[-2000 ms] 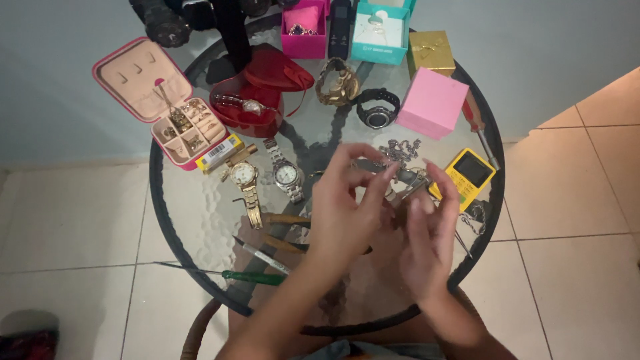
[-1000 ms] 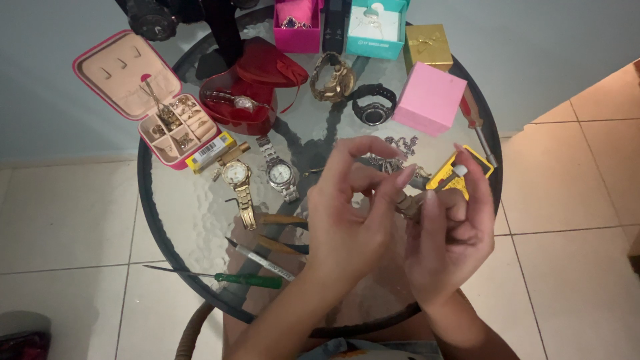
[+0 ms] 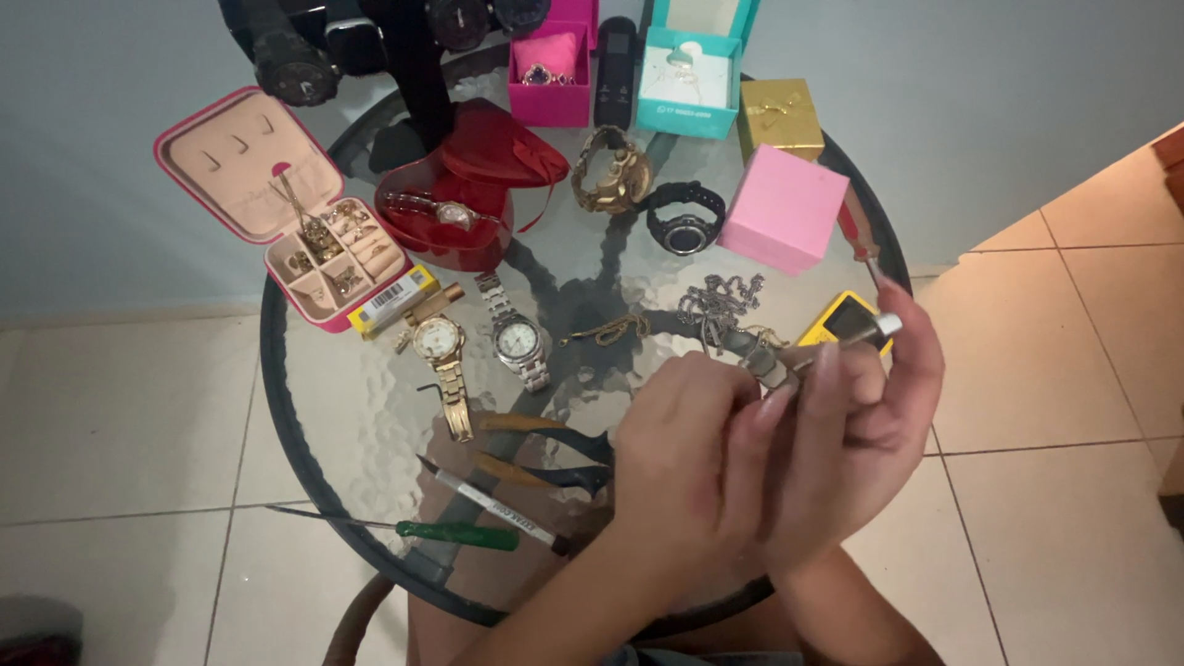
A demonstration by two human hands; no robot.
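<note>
My left hand point(image 3: 689, 444) and my right hand point(image 3: 856, 444) meet over the right part of the round glass table. Between their fingers is a metal watch point(image 3: 766, 365), partly hidden. My right hand also holds a slim tool with a silver end point(image 3: 888, 324), its shaft pointing toward the watch. Just beyond the hands lie a silver chain point(image 3: 717, 305) and a yellow device with a dark screen point(image 3: 846, 319). Pliers with orange and black handles point(image 3: 527, 472) lie left of my left hand. A gold chain bracelet point(image 3: 610, 330) rests beyond it.
A craft knife point(image 3: 490, 499) and green screwdriver point(image 3: 458, 535) lie near the front left edge. Gold point(image 3: 442, 356) and silver point(image 3: 518, 342) watches lie left. Behind are a jewelry case point(image 3: 338, 268), a red heart-shaped box point(image 3: 444, 240), a black watch point(image 3: 686, 222) and a pink box point(image 3: 786, 208).
My hands have come closer together around the watch. The silver-ended tool now shows clearly at my right fingers. The things on the table have stayed put.
</note>
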